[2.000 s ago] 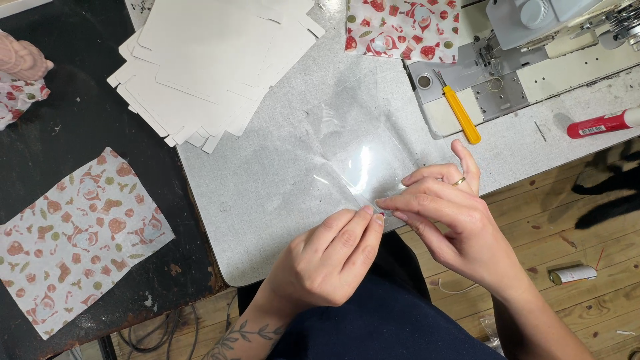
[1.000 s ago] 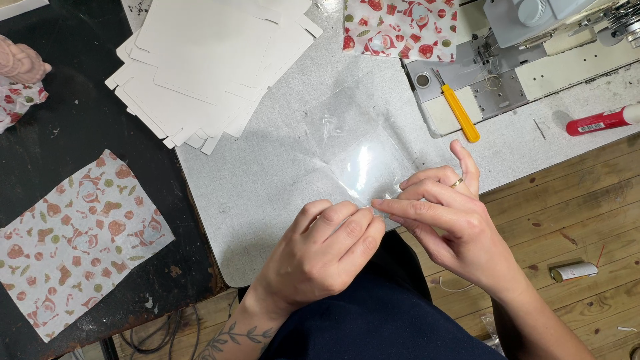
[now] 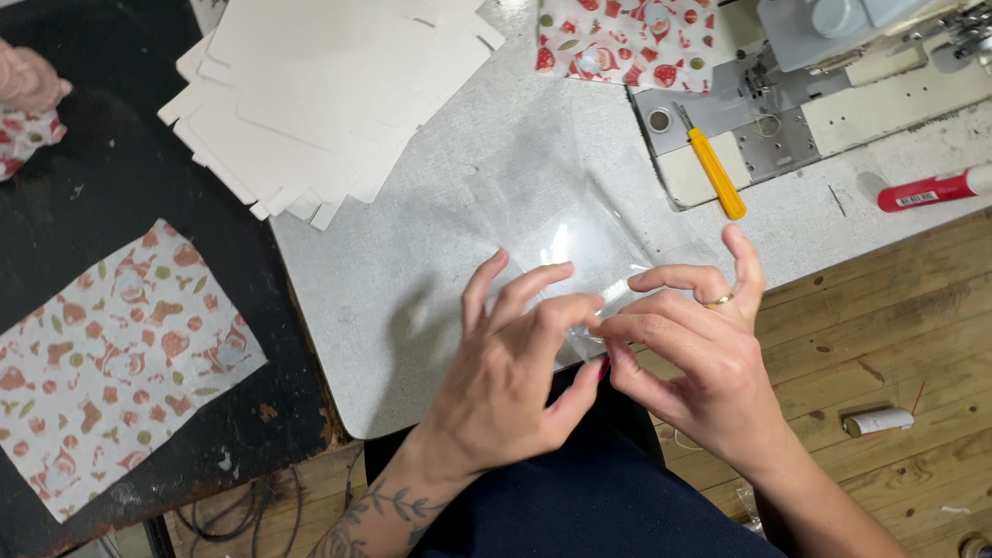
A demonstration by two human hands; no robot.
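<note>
A sheet or bag of clear plastic film (image 3: 570,232) lies over the grey tabletop at the front edge, shiny and creased. Its near end is between my hands. My right hand (image 3: 690,341), with a ring on one finger, pinches that end between thumb and fingertips. My left hand (image 3: 519,360) is at the same spot from the left, thumb and index finger close to the film, the other fingers spread above it. Whether the left fingertips touch the film cannot be told.
White cardboard blanks (image 3: 333,93) lie piled behind. A yellow seam ripper (image 3: 717,170) rests by the sewing machine (image 3: 775,116), a red marker-like tube (image 3: 930,190) to its right. Printed cloth pieces lie on the black table (image 3: 256,418), at left (image 3: 132,349), and at the back (image 3: 628,43).
My left hand has opened out, its fingers spreading from the closed grip at the film's near end. My right hand stays at the film's near end.
</note>
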